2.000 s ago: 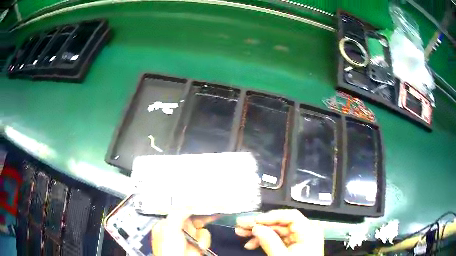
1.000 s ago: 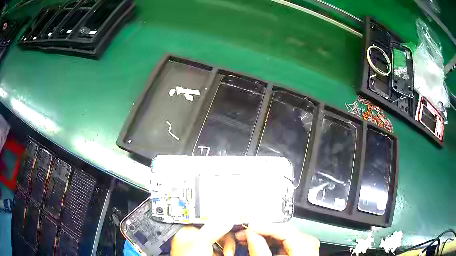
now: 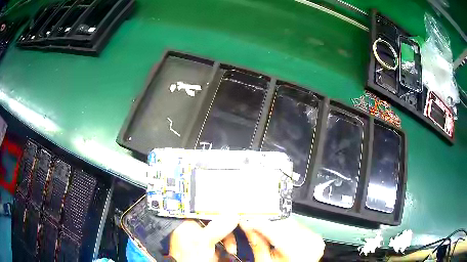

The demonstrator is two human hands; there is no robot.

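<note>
A screen assembly (image 3: 235,189) lies level across the front edge of the foam tray, its blue, yellow and silver board at the left end and its bright pale battery area at the right. My left hand (image 3: 197,243) and my right hand (image 3: 279,243) are together under its lower edge, partly cut off by the picture's bottom. The fingers hold it from below; the fingertips are washed out by glare. A dark back housing with an orange rim (image 3: 148,230) is tilted below its left end, beside my left hand, and also seems held there. A bit of blue shows by the housing.
The black foam tray (image 3: 320,133) holds glossy black screens in four slots; white scraps (image 3: 185,88) lie in its left slot. A perforated tray (image 3: 56,189) is low left, stacked trays (image 3: 77,25) far left. Copper-red pieces (image 3: 381,110), another tray (image 3: 373,84) and a clear bag (image 3: 440,66) are right.
The glare on the assembly has lessened, so board and battery edges now show. It has shifted slightly up and left. Both hands have come together beneath it since the oldest frame, where they were apart.
</note>
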